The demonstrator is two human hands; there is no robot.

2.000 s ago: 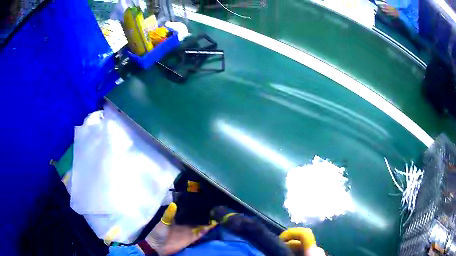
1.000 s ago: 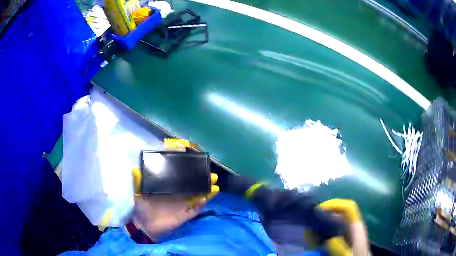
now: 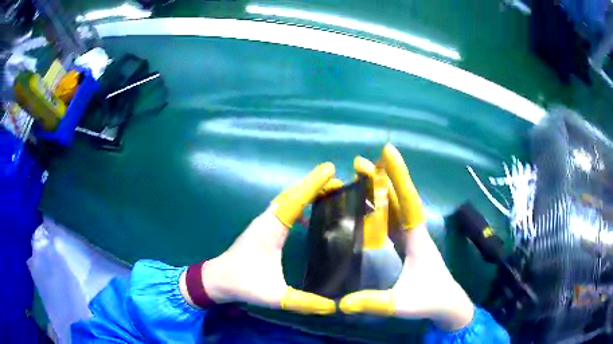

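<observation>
A dark glossy LCD panel [image 3: 333,238] is held upright and tilted above the bench between my two hands. Its orange flex cable [image 3: 376,215] shows on the right side. My left hand [image 3: 265,252], with yellow finger cots and a dark red wrist band, grips the panel's left side at top and bottom. My right hand [image 3: 417,262], also with yellow finger cots, holds the right side by the flex cable, with its thumb at the bottom edge. The palms are bare. The tool [image 3: 478,232] with a small yellow mark lies to the right of my right hand.
Black frames [image 3: 124,101] lie at the left beside a blue bin [image 3: 74,107] with yellow items. White strips [image 3: 517,195] lie at the right near clear trays [image 3: 571,201]. A white bag [image 3: 74,285] hangs at the lower left. A white-edged green surface [image 3: 322,44] runs behind.
The panel has moved from the lower left to the centre, now between both hands. My right hand has let go of the black tool, which lies at the right. The view has shifted.
</observation>
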